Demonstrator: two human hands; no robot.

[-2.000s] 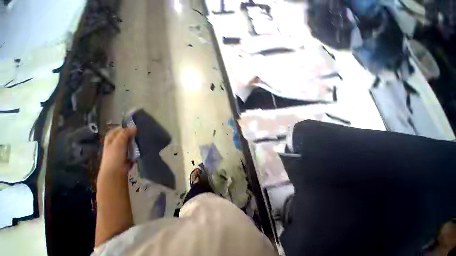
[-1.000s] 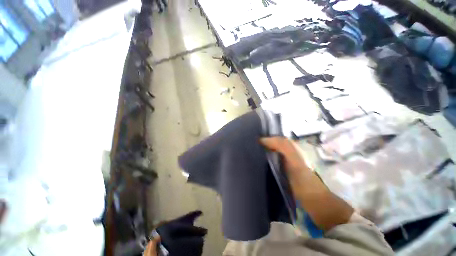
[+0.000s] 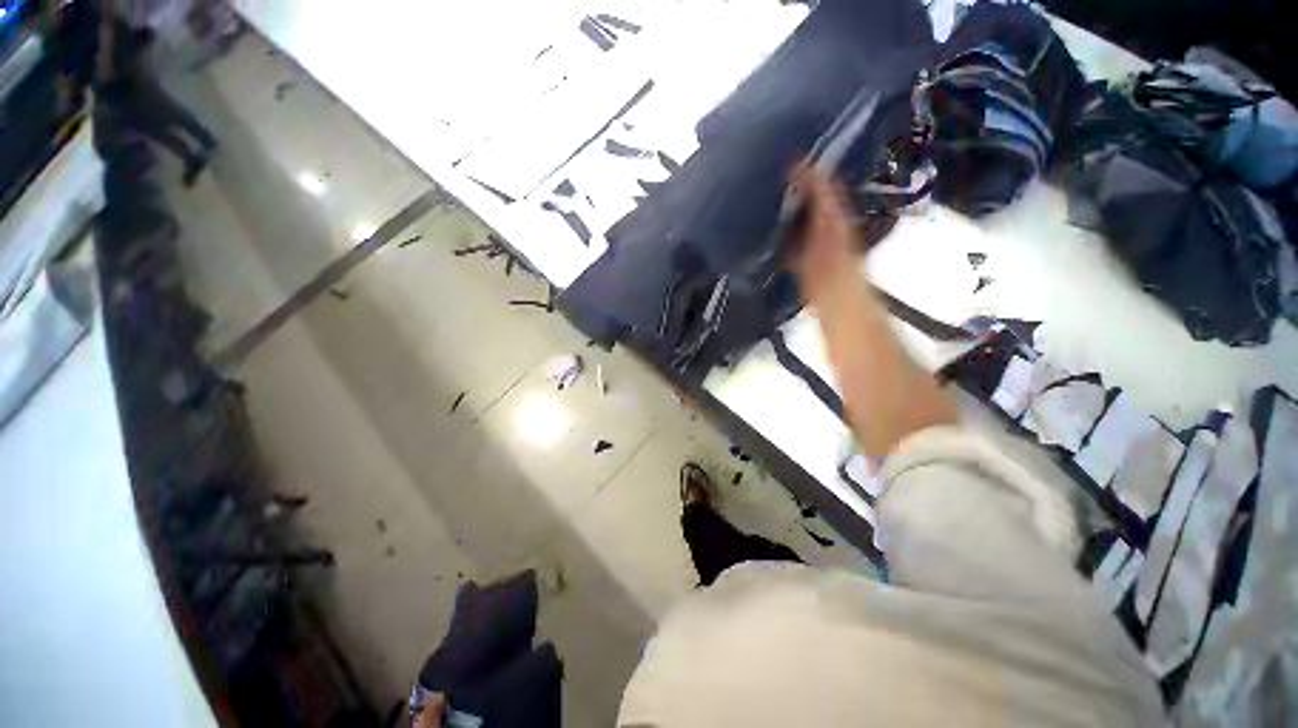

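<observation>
My right hand (image 3: 821,235) reaches over the white table on the right and is on the stack of dark cut panels (image 3: 726,185), which lies across the table. The hand is blurred, and a pale-edged fold shows beside its fingers. My left hand (image 3: 431,708) is at the bottom edge, mostly cut off, closed on a small dark fabric bundle (image 3: 491,647) held low over the aisle.
Striped dark bundles (image 3: 989,114) and a dark fabric mound (image 3: 1189,235) lie beyond the stack. Small cut parts with pale paper (image 3: 1117,448) lie in a row at right. Scraps litter the aisle floor (image 3: 413,427). Another white table (image 3: 86,541) stands at left.
The view has turned toward the right table. My right hand, which held large dark panels over the aisle, is now out at the dark stack on the table. My left hand still holds its bundle low.
</observation>
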